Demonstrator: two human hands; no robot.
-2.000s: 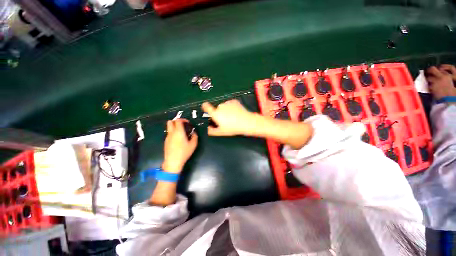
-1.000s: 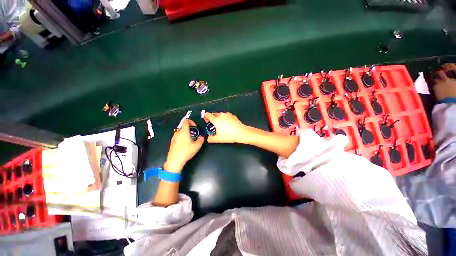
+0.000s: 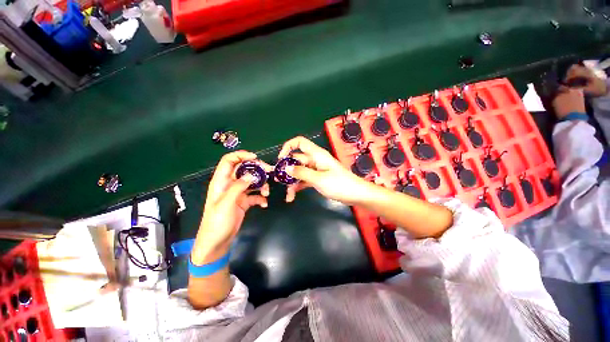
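My left hand [image 3: 231, 190], with a blue strap on the wrist, holds a small round dark unit [image 3: 251, 175] between thumb and fingers. My right hand [image 3: 311, 170] holds a second round part [image 3: 287, 170] with its thumb on it. The two round parts are side by side, linked by a short dark piece, above the dark mat [image 3: 294, 234]. Their faces look dark with purple-white glints. The red parts tray [image 3: 543, 160] lies to the right, with black discs in its pockets; my right forearm and sleeve hide part of it.
Small part-built units lie on the green belt [image 3: 167, 100]. Red trays [image 3: 254, 20] are across it. At left are papers [image 3: 80, 267], a white box with black cable [image 3: 152, 294] and another red tray [image 3: 33, 267]. Another person's hands [image 3: 575, 93] are at far right.
Both hands have turned and lifted, bringing the two round parts' faces into view. The view has shifted, so the belt units and the right-hand tray appear further left.
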